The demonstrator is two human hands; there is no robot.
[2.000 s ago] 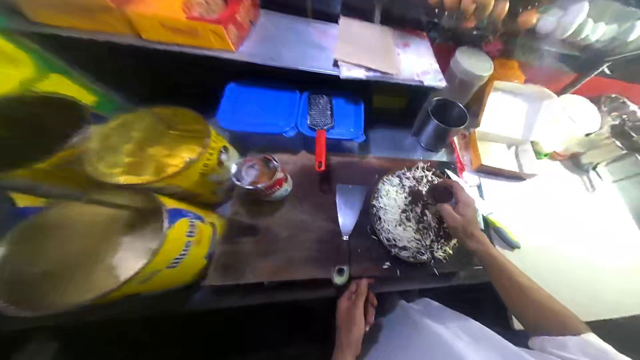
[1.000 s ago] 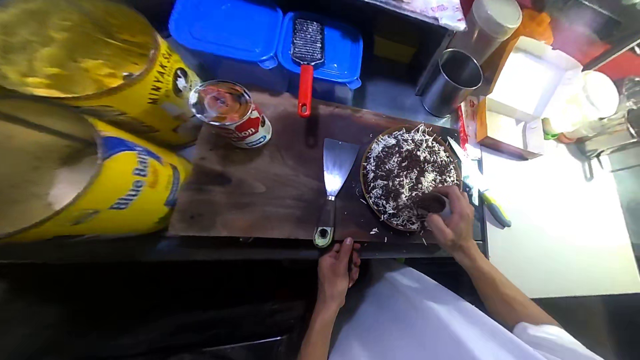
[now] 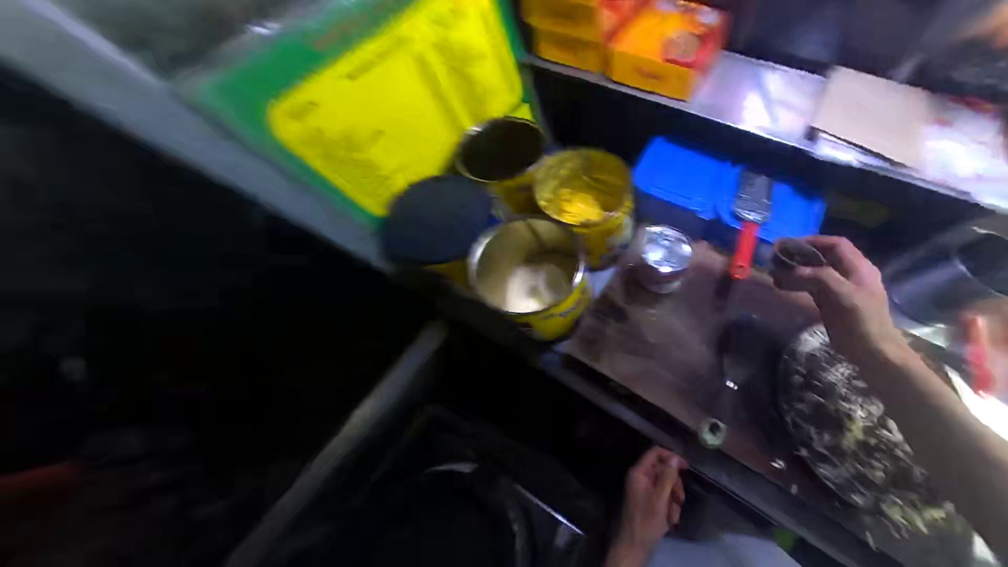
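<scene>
My right hand is raised above the dark board, its fingers around a small dark cup. Below that forearm lies a round food covered with dark and pale shreds, blurred now. My left hand rests by the counter's front edge, fingers curled, with nothing visible in it. A scraper lies on the board left of the round food, its handle end toward the edge. Behind it, a grater with a red handle leans over the blue lids. An open tin can stands on the board's left part.
Several yellow tins stand at the board's left, one with pale content, one with yellow content. A green and yellow panel rises behind them. Orange boxes sit on the shelf. A metal container is at right.
My right hand has moved from over the round food toward the board's back, near the grater, still holding the small dark cup. The view has swung strongly left.
</scene>
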